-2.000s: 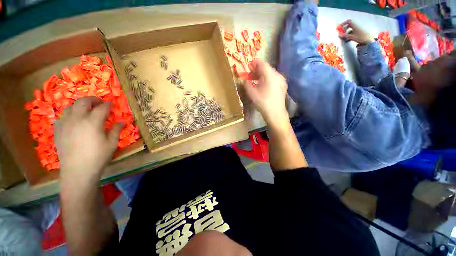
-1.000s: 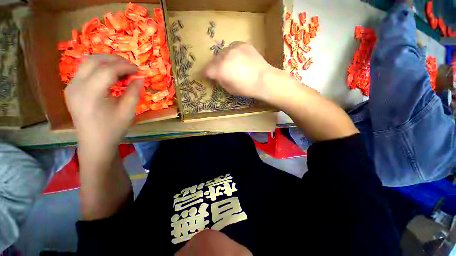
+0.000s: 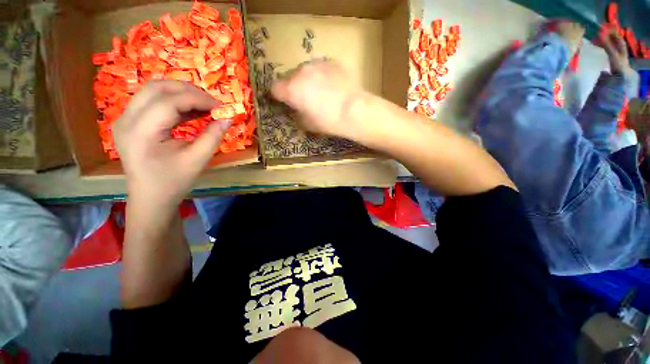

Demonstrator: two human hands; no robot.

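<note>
My left hand (image 3: 165, 135) holds one small orange part (image 3: 223, 112) between thumb and forefinger, above the heap of orange parts (image 3: 187, 50) in a shallow cardboard box (image 3: 60, 92). My right hand (image 3: 318, 96) is over the neighbouring cardboard box (image 3: 396, 53), its fingertips low among the small metal parts (image 3: 306, 144) near the left wall. The hand is blurred and its fingertips are partly hidden, so I cannot tell whether it holds a metal part.
Loose orange parts (image 3: 432, 64) lie on the white bench covering (image 3: 470, 43) right of the boxes. Another box with metal parts (image 3: 13, 92) is at the far left. A person in a denim sleeve (image 3: 542, 156) sits close on the right; a grey sleeve (image 3: 28, 256) shows at left.
My right hand has gone from the loose orange parts into the metal-parts box and moved left there. My left hand has lifted an orange part from the heap. The view has shifted.
</note>
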